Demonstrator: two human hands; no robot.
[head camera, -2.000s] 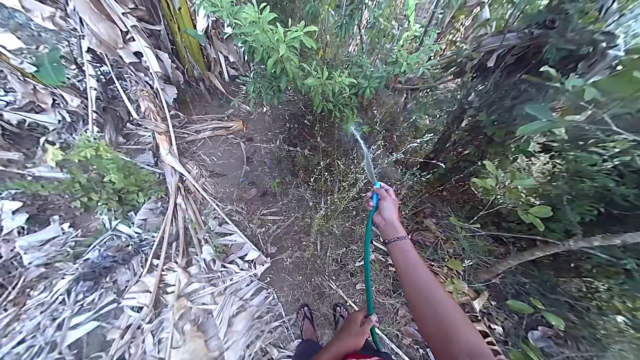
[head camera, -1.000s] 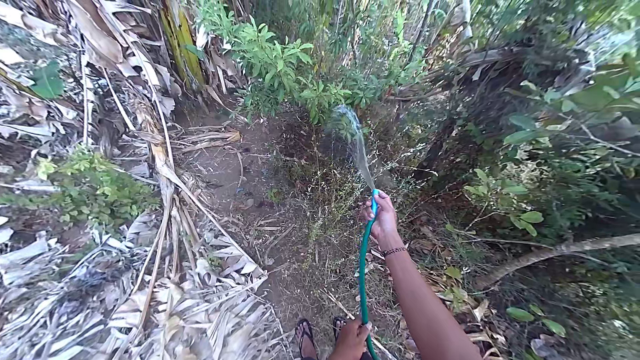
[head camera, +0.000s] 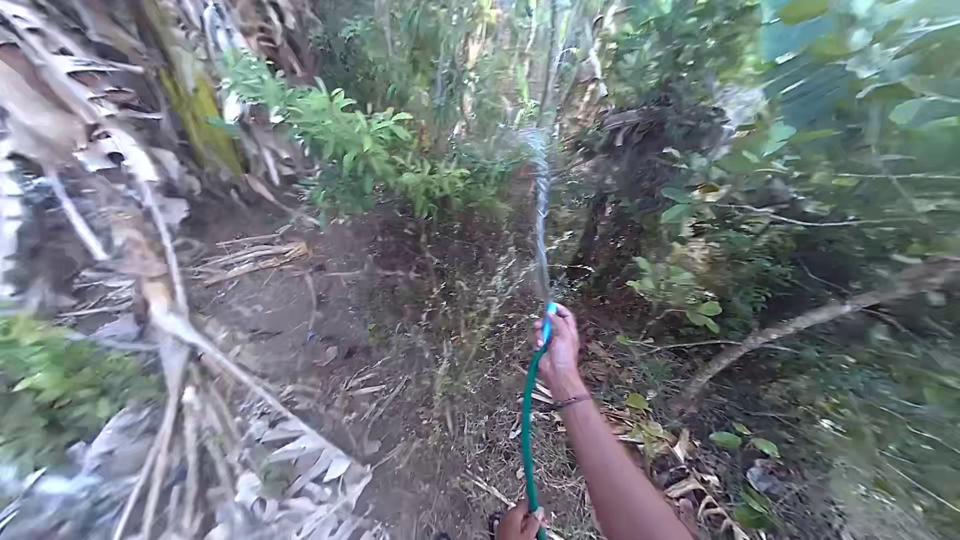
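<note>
My right hand (head camera: 561, 349), with a bracelet on its wrist, grips the blue end (head camera: 548, 328) of a green garden hose (head camera: 527, 435). A stream of water (head camera: 541, 217) leaves that end and runs up and away toward the shrubs. Lower down, at the bottom edge of the head view, my left hand (head camera: 517, 521) is closed around the same hose. Between the hands the hose curves slightly to the left. The left hand is partly cut off by the frame.
Dry banana leaves (head camera: 300, 465) and stalks lie at the left, beside a low green plant (head camera: 67, 382). A leafy shrub (head camera: 352, 142) stands ahead. On the right a bare branch (head camera: 810, 326) slants across dense foliage. Bare soil (head camera: 277, 337) shows left of centre.
The view has tilted up, so the feet have mostly left it. The water stream, curving left a second ago, now points more straight ahead. Both hands still hold the hose.
</note>
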